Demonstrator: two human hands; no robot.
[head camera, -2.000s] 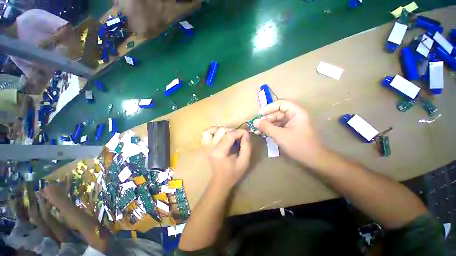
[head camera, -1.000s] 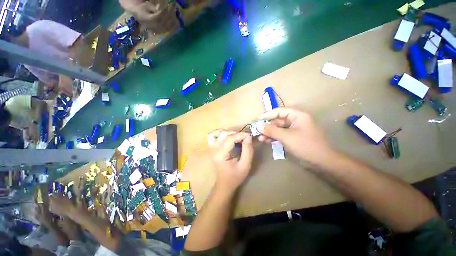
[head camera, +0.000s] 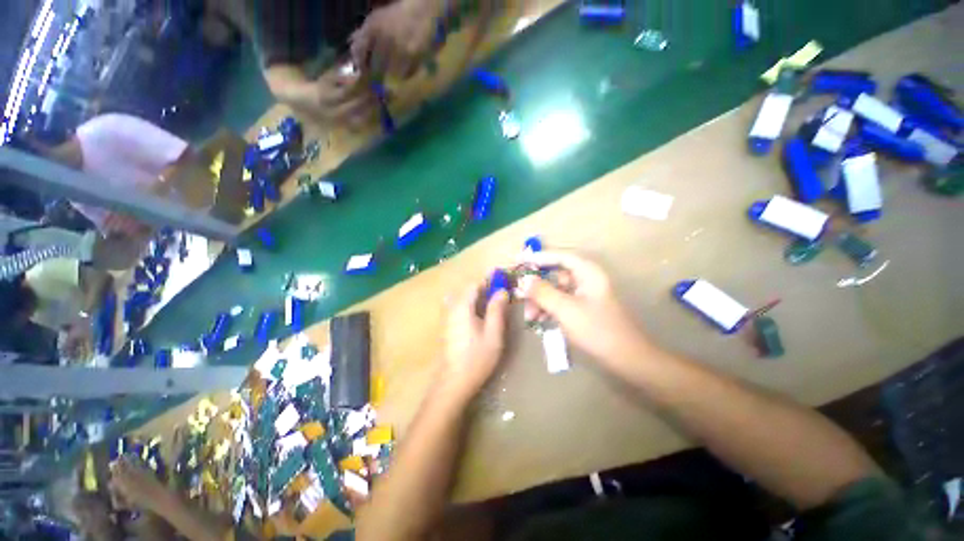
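Note:
My left hand (head camera: 476, 336) holds a blue battery pack (head camera: 498, 282), its end showing between thumb and fingers. My right hand (head camera: 581, 315) is close beside it, fingertips pinching a small circuit board (head camera: 522, 279) with thin dark wires; fingers and blur hide most of the board. Another blue end (head camera: 533, 244) shows just behind my right fingers; I cannot tell whether it is touched. A white pad (head camera: 555, 351) lies on the bench below my right hand.
Loose boards (head camera: 285, 423) and a dark block (head camera: 350, 359) lie left. A wired pack (head camera: 715, 304), more blue packs (head camera: 861, 185) and a white pad (head camera: 647, 203) lie right. Beyond is a green conveyor (head camera: 423, 254) with packs. Another person's hands (head camera: 396, 42) are across it.
The view has shifted. My hands have come closer together, and a blue end now shows clearly in my left hand. The other person's hands reach further into view across the belt.

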